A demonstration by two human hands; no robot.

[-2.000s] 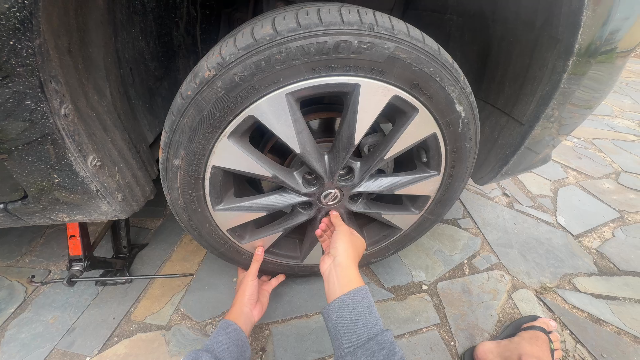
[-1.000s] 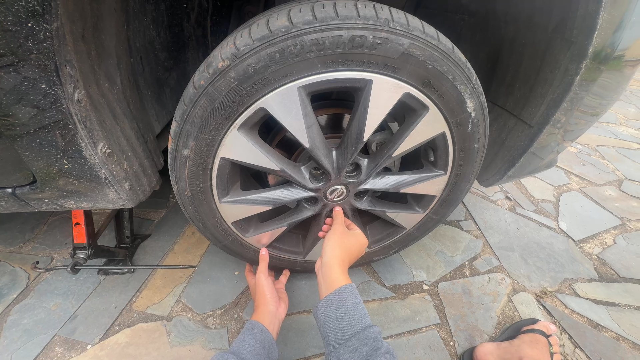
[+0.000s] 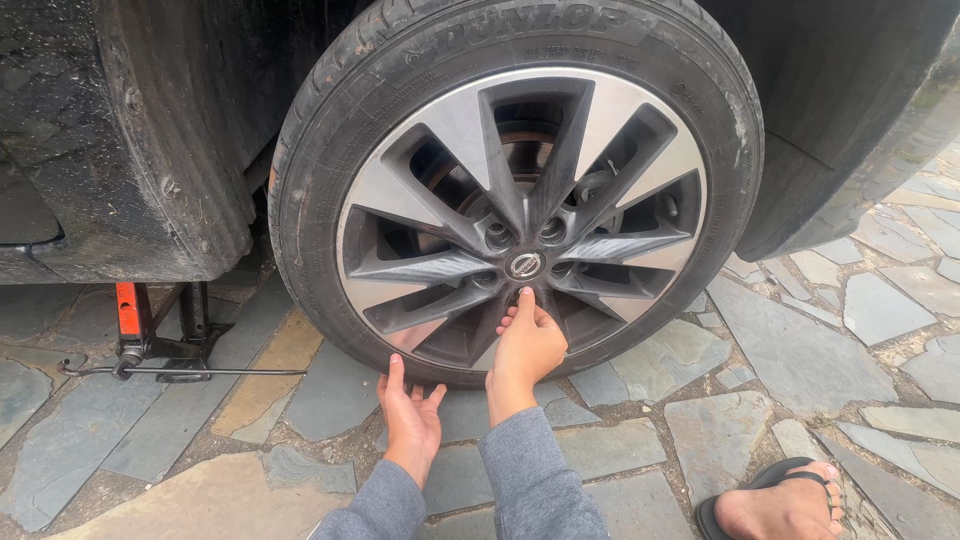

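The alloy wheel [image 3: 465,150] with its black rubber tire [image 3: 315,187] stands in the car's wheel arch, a Nissan center cap [image 3: 526,265] at its hub. My right hand [image 3: 527,349] is at the lug hole just below the cap, thumb pressed there and the other fingers curled; a small dark piece, perhaps a lug nut, shows at the thumb tip, mostly hidden. Against the bottom left of the tire rests my left hand [image 3: 411,416], fingers spread and holding nothing. Lug recesses around the cap look dark inside.
Left of the wheel, an orange and black scissor jack [image 3: 129,311] stands under the car's sill, with a thin metal crank rod [image 3: 225,372] lying across its base. Uneven stone paving [image 3: 795,360] surrounds the wheel. A foot in a black flip-flop [image 3: 780,499] is at lower right.
Both hands keep nearly the same places: the right one at the lower lug hole, the left one at the tire's bottom. The view has shifted slightly.
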